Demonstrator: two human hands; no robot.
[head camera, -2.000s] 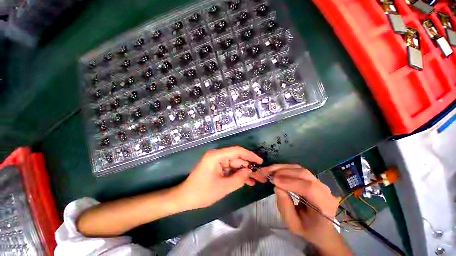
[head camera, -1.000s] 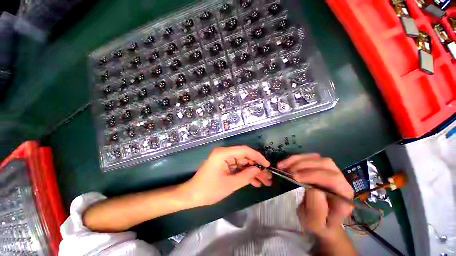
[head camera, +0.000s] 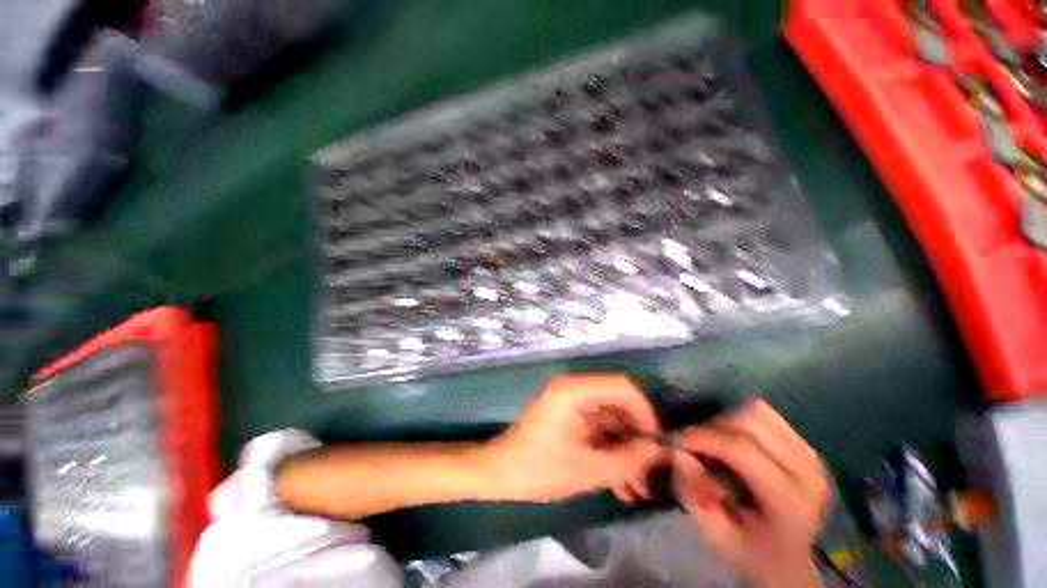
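The frame is blurred. My left hand (head camera: 586, 442) is at the lower middle, its fingertips pinched around a small dark round unit (head camera: 662, 438) that is mostly hidden. My right hand (head camera: 758, 488) meets it from the right, fingertips close to the left fingertips. The tweezers in my right hand are smeared by blur and barely show. The clear blister tray (head camera: 551, 207), with rows of dark units in its pockets, lies beyond my hands. Small black parts (head camera: 689, 396) show as a dark smear just beyond my fingertips.
A red tray (head camera: 907, 184) with metal-ended assemblies (head camera: 997, 126) is at the right. A second clear tray (head camera: 98, 459) lies in a red tray (head camera: 198, 425) at the left. A wired device with an orange piece (head camera: 976, 508) is by my right forearm. Blurred grey shapes are at the upper left.
The view has swung, so the trays and hands sit further right and lower, and the picture is more blurred. The tweezers, clear before, are now hard to see. My hands remain together.
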